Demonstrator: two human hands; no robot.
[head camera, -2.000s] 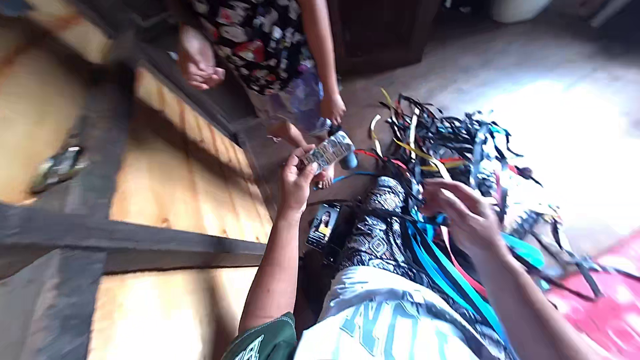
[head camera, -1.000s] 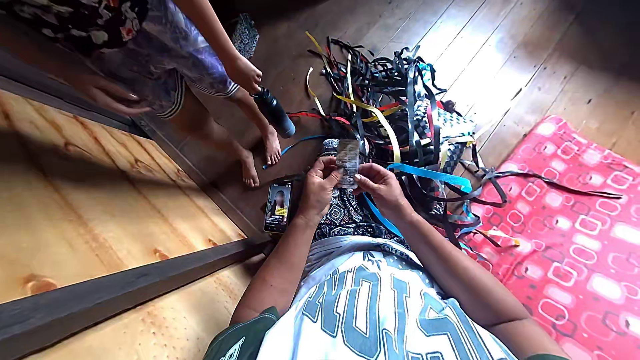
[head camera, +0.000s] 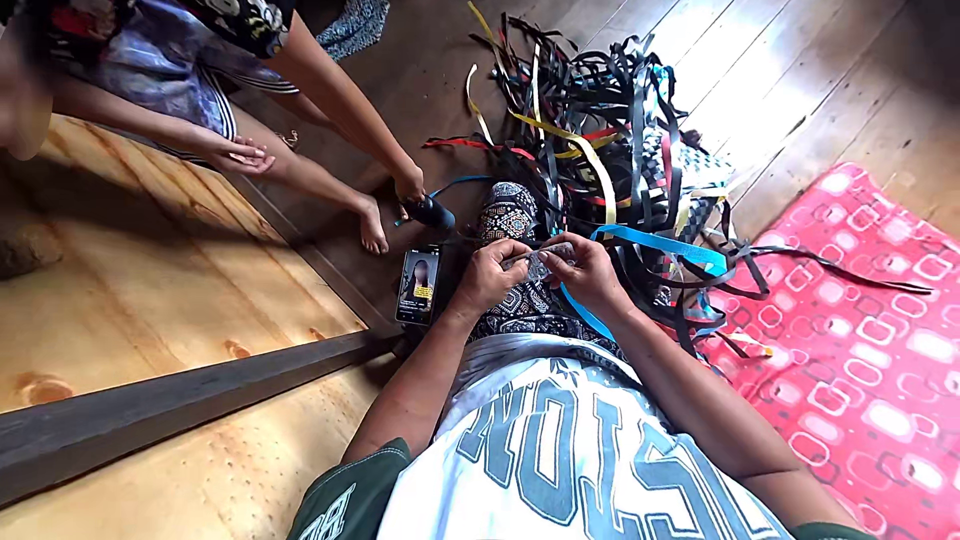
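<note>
Above my lap, my left hand (head camera: 491, 276) and my right hand (head camera: 589, 274) pinch the two ends of a small, clear, shiny packet (head camera: 538, 264), possibly a blister pack. What is inside it cannot be made out. Patterned dark trousers (head camera: 510, 217) lie under my hands. Just beyond my right hand, a light blue strap (head camera: 667, 246) runs toward a tangled heap of black, yellow, red and white plastic strips (head camera: 600, 142), with a checkered woven part (head camera: 701, 169) at its right side. Left of my left hand, a smartphone (head camera: 418, 285) shows a lit screen.
Another person stands at the upper left, one hand (head camera: 409, 184) around a dark bottle (head camera: 433, 213). A pink patterned mat (head camera: 862, 352) covers floorboards at the right. A wooden panel wall (head camera: 150, 285) with a dark beam (head camera: 187, 405) borders the left. A patterned cloth (head camera: 356, 28) lies at the top.
Two seconds ago my left hand alone held the packet, raised, with my right hand apart. Now both hands grip it low over my lap. The view has shifted considerably.
</note>
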